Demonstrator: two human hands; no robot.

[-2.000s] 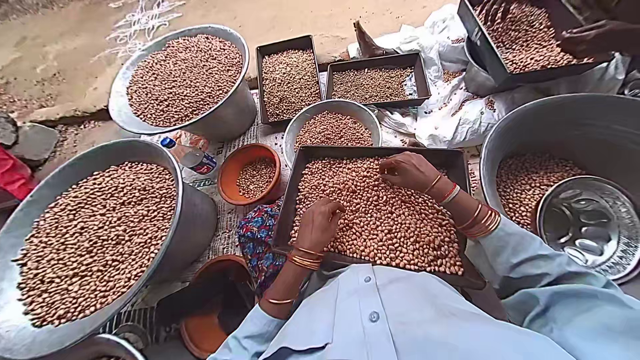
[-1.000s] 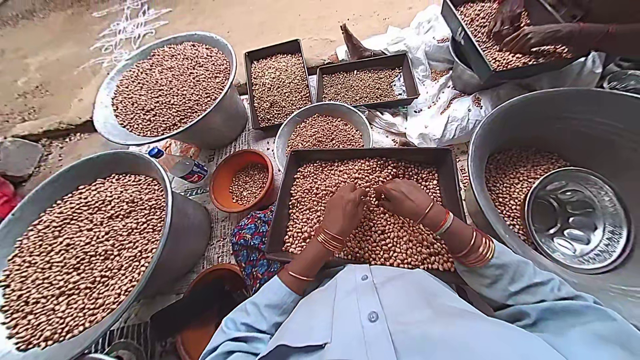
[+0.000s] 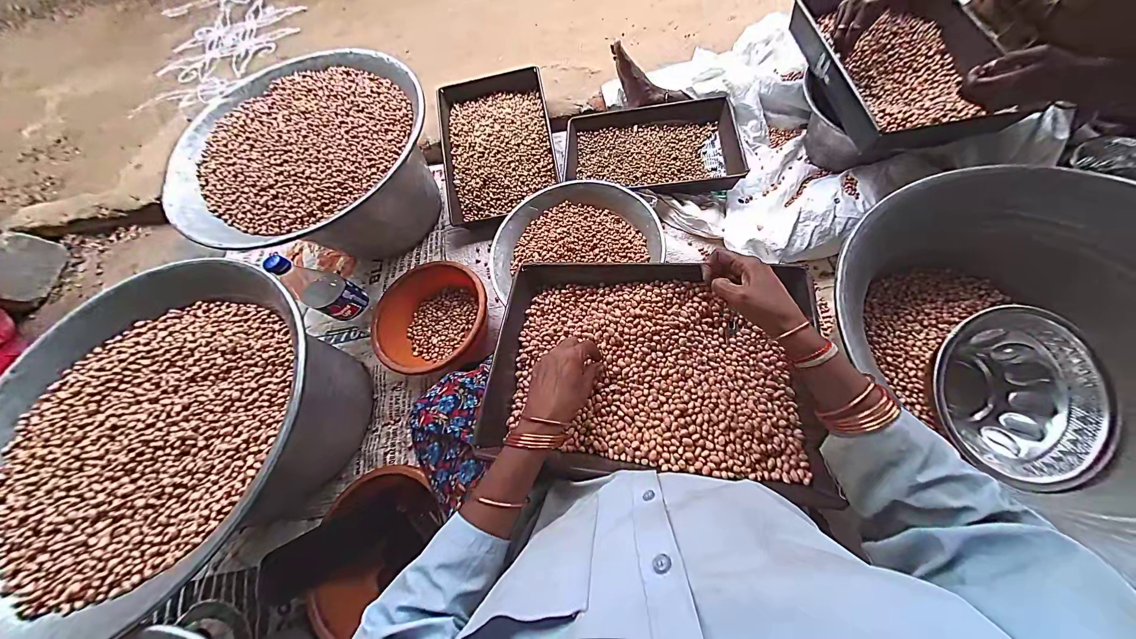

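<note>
A dark rectangular metal tray rests at my lap, spread with shelled peanuts. My left hand touches the peanuts at the tray's left part, fingers curled; whether it holds any is hidden. My right hand is at the tray's far rim, thumb and fingertips close together, and I cannot tell if a nut is between them. Just beyond the tray is a round metal bowl of nuts. An orange bowl with some nuts sits to the left of the tray.
Large metal tubs of nuts stand at left and upper left. Another tub at right holds nuts and a shiny steel plate. Two dark trays lie beyond. A plastic bottle lies left. Another person's hands are over a tray, upper right.
My hands were close together over the middle of the tray one second ago and are now apart. My right hand has moved to the far rim, my left hand nearer the left side.
</note>
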